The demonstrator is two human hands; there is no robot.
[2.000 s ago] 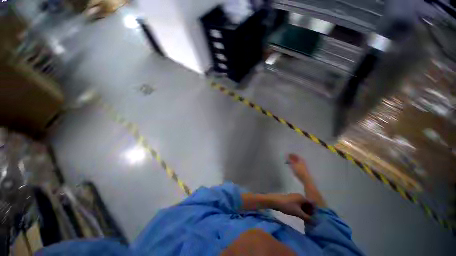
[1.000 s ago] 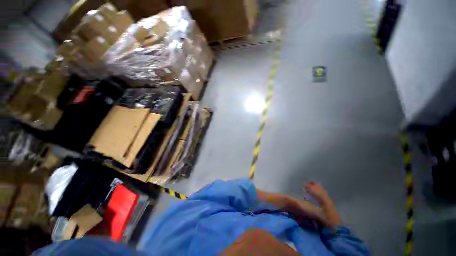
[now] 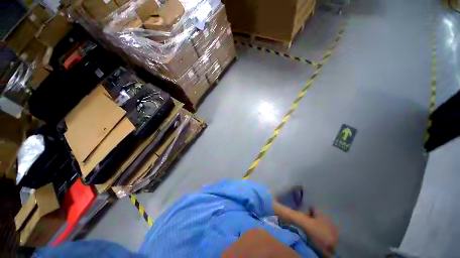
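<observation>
My left forearm in a light blue sleeve reaches right across my body at the bottom centre, and my left hand [image 3: 322, 231] is small and blurred beyond it. Its fingers cannot be made out, and no held object can be seen. My right hand cannot be told apart from the blurred skin at the same place. A dark shoe [image 3: 291, 196] shows just beyond the forearm on the grey floor.
Flattened cardboard [image 3: 96, 123] lies on a low dark stack at left. Film-wrapped cartons [image 3: 194, 63] stand behind, with a large brown carton [image 3: 262, 20] further on. Yellow-black tape [image 3: 287, 118] edges the aisle. A green arrow sign [image 3: 345, 137] is on the floor. A white panel [image 3: 439, 201] stands right.
The view has swung left, then moved forward, so the wrapped cartons and arrow sign appear nearer. The raised hand seen separately earlier no longer shows apart from the other arm.
</observation>
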